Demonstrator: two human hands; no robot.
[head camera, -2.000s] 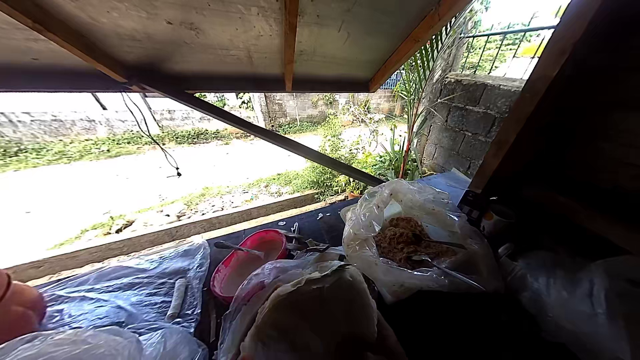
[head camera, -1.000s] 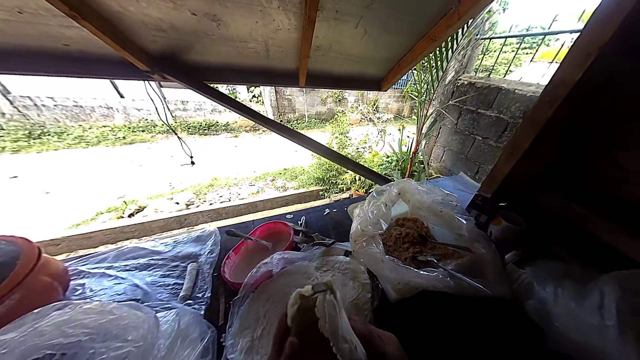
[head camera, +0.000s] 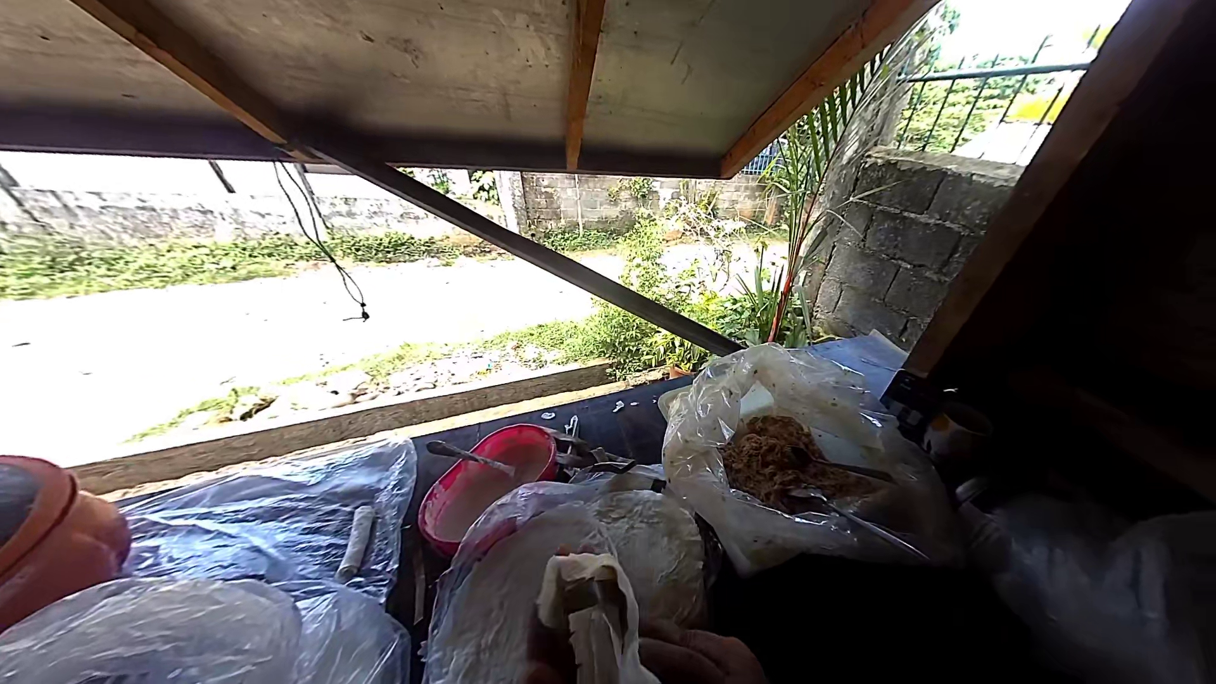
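Note:
At the bottom centre, my right hand (head camera: 698, 654) and my left hand (head camera: 543, 655) hold a thin white wrapper (head camera: 594, 608), bent up at its edges, above a stack of round wrappers (head camera: 655, 546) in clear plastic. The left hand is dark and mostly behind the wrapper. Behind the stack, a red bowl (head camera: 432, 518) holds a pale paste and a spoon (head camera: 470, 456). To the right, an open clear plastic bag (head camera: 698, 456) holds shredded brown filling (head camera: 774, 456) with metal utensils in it. A thin white roll (head camera: 356, 541) lies on a plastic sheet (head camera: 256, 532) at left.
An orange-brown container (head camera: 85, 551) stands at the far left, beside plastic-covered goods (head camera: 152, 627). A cup (head camera: 958, 432) sits in shadow at right. A dark diagonal prop (head camera: 532, 252) crosses above the table's back edge, and a cord (head camera: 318, 237) hangs at left.
The wrapper, spread wide over the stack two seconds ago, is now narrower and bent up between my hands. The orange-brown container has come further into view as the view shifted left.

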